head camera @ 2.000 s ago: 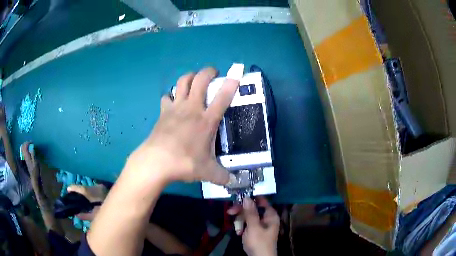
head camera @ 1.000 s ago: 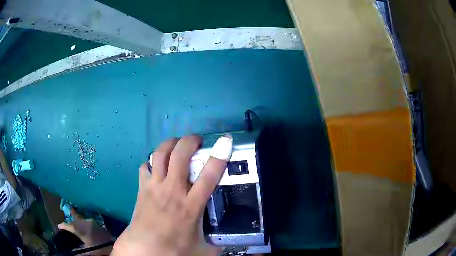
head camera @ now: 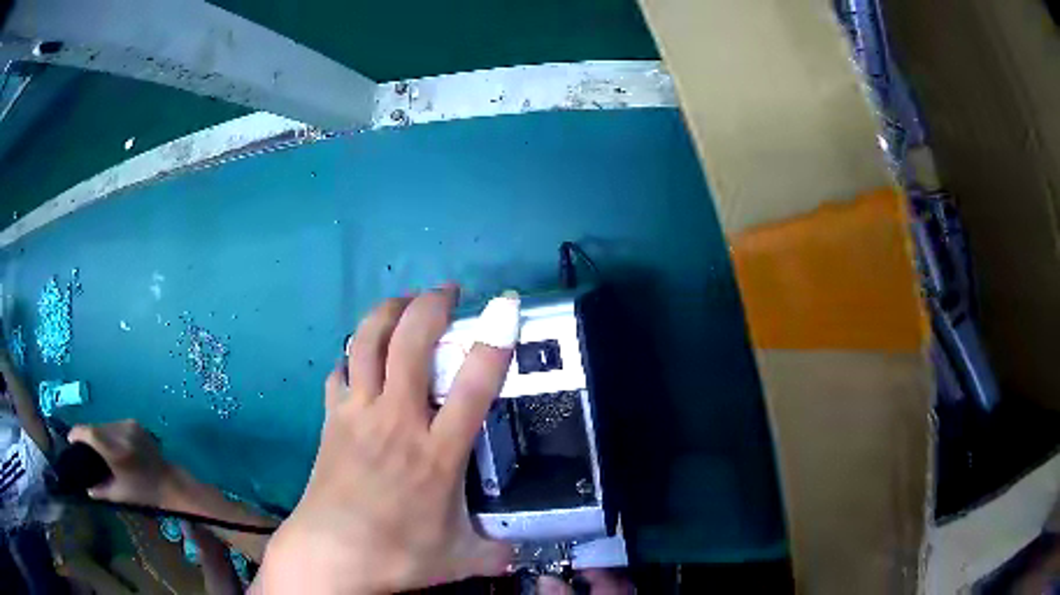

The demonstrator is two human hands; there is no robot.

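Observation:
The white-silver screw feeder (head camera: 546, 523) stands low in the middle of the view, its front near the lower edge. Its dark hopper (head camera: 554, 436) is open on top, with specks of screws and an upright bar inside. My left hand (head camera: 389, 465) grips the feeder's left side; its index finger, with a white covering on the tip, lies on top beside the black switch. Its thumb is at the front lip. My right hand (head camera: 595, 583) shows only as fingertips below the front metal block (head camera: 544, 558); the rest is cut off, and its hold is unclear.
A large cardboard carton (head camera: 744, 151) with orange tape stands at the right, dark-grey pieces inside. Screws (head camera: 209, 366) and a teal pile (head camera: 52, 320) lie left on the bench. At lower left, another person's hand (head camera: 134, 465) holds a black corded tool. A metal upright crosses behind.
Over two seconds the view has shifted, so the feeder sits lower and my right hand is mostly cut off. My left hand stays on the feeder. The neighbour's hand and black tool have risen.

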